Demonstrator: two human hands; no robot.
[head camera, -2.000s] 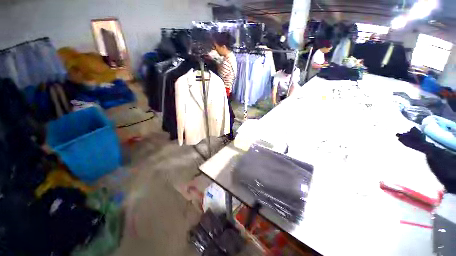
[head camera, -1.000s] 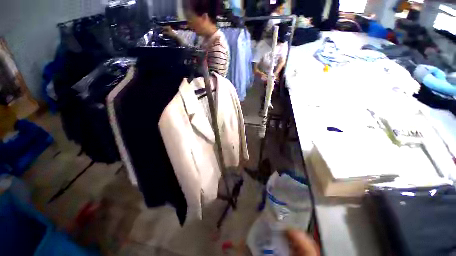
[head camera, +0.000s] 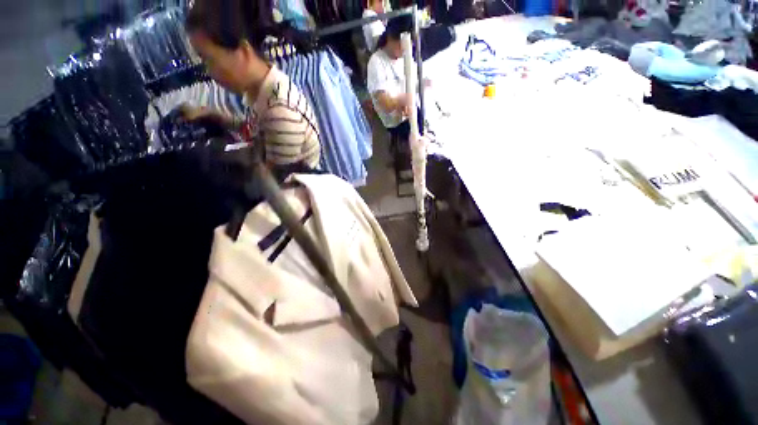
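Neither of my hands is in the picture. Nearest in front of me, a cream jacket (head camera: 332, 365) with lapels hangs at the end of a clothes rack, and a slanting metal post (head camera: 312, 261) crosses in front of it. Black jackets (head camera: 158, 274) hang beside it on the left. A whitish plastic bag (head camera: 503, 365) with a blue mark stands beside the table. A dark grey pile (head camera: 727, 357) under shiny plastic lies at the table's near right corner, cut off by the picture's edge.
The long white table (head camera: 490, 183) runs along the right, with a stack of white sheets (head camera: 632, 274) at its near edge. A person in a striped top (head camera: 287, 124) stands behind the rack. Another person in white (head camera: 386, 83) is farther back. Blue shirts (head camera: 332, 108) hang between them.
The view has moved forward to the rack, so the cream jacket and striped-top person look larger. The hand seen low beside the plastic bag one second ago is out of the picture.
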